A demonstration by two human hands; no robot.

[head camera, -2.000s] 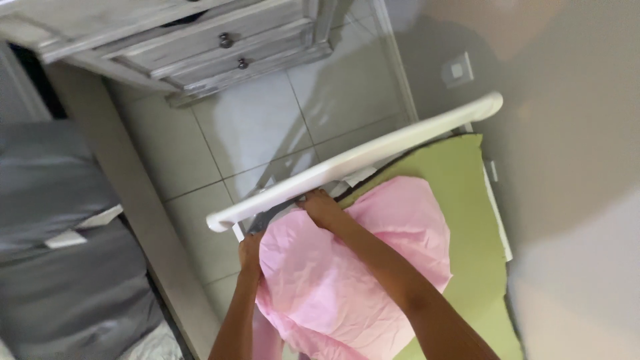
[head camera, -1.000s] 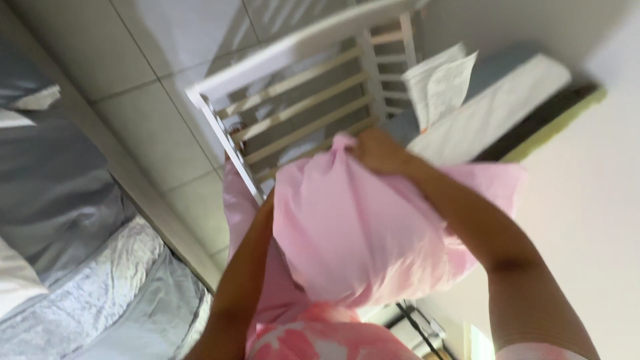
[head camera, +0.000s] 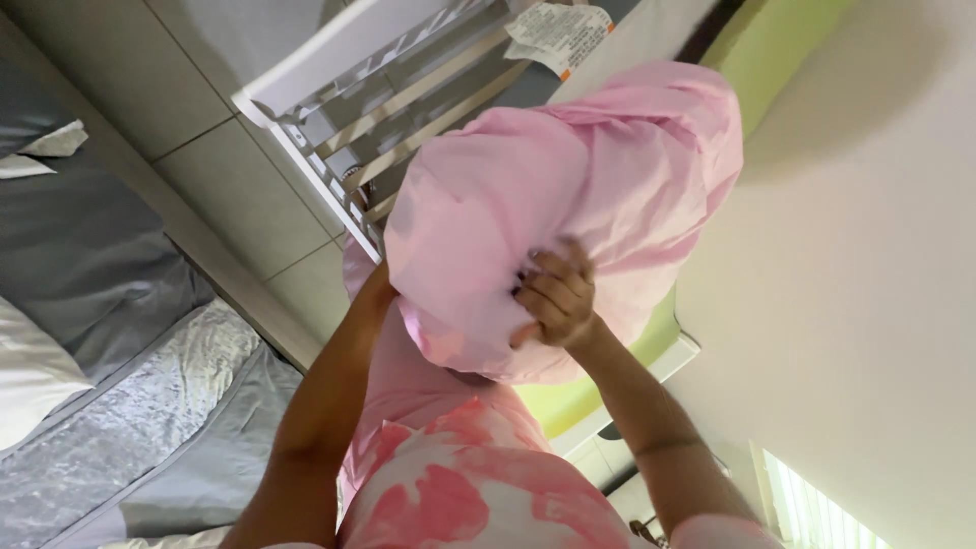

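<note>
A pink fabric bundle point(head camera: 488, 198), rounded and creased, lies across the middle of the head view over a small white bed. My right hand point(head camera: 557, 293) rests on its near face with the fingers slightly curled; whether it grips the cloth cannot be told. My left forearm reaches to the bundle's left edge, and the left hand is hidden behind the cloth. Beyond the bundle, wooden slats point(head camera: 412, 95) show inside the white bed frame point(head camera: 328, 194). A grey and white mattress point(head camera: 640, 46), with a printed label point(head camera: 560, 34) hanging from it, is raised at the far right.
A lime-green sheet point(head camera: 778, 53) shows along the mattress edge beside the wall point(head camera: 862, 252). On the left stands a larger bed with dark grey bedding point(head camera: 91, 244) and a wooden side rail point(head camera: 183, 206). Tiled floor point(head camera: 221, 191) runs between the beds.
The far end of the small bed, green-covered two seconds ago, shows slats, with the mattress raised. My right hand, which gripped the bundle's top a second ago, lies on its near face. The view has shifted.
</note>
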